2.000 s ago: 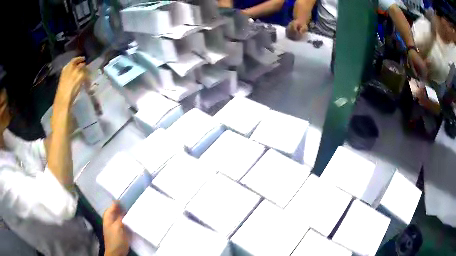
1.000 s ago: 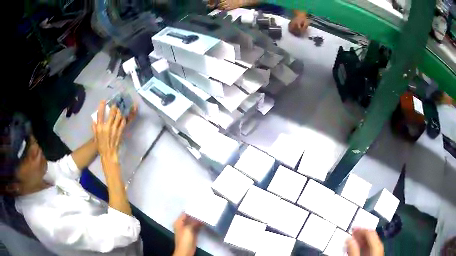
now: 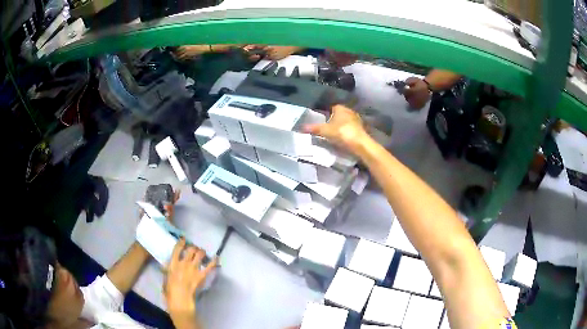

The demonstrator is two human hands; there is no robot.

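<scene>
My right hand [image 3: 338, 128] reaches across to the open end of the top retail box [image 3: 257, 119] in a stack. Its thumb and fingers are over the flaps; whether they grip is unclear. The box lies with its dark fan picture upward. Another retail box [image 3: 237, 193] lies picture-up on the near side of the stack, with more open-flapped boxes between. Upright boxes with plain white tops [image 3: 386, 305] stand in rows at the bottom right, partly behind my forearm. Only a possible skin-coloured sliver of my left hand shows at the bottom edge.
A person at the left holds a pale box [image 3: 156, 238] and a dark part [image 3: 159, 193]. A green metal beam [image 3: 289, 32] crosses above; a green post [image 3: 534, 128] stands at the right. Another person's hand [image 3: 418, 93] is across the bench, near dark bins [image 3: 486, 138].
My right hand has moved from the upright boxes up to the stack. My left hand has nearly left the picture. The view has shifted, and the neighbour now holds up a pale box.
</scene>
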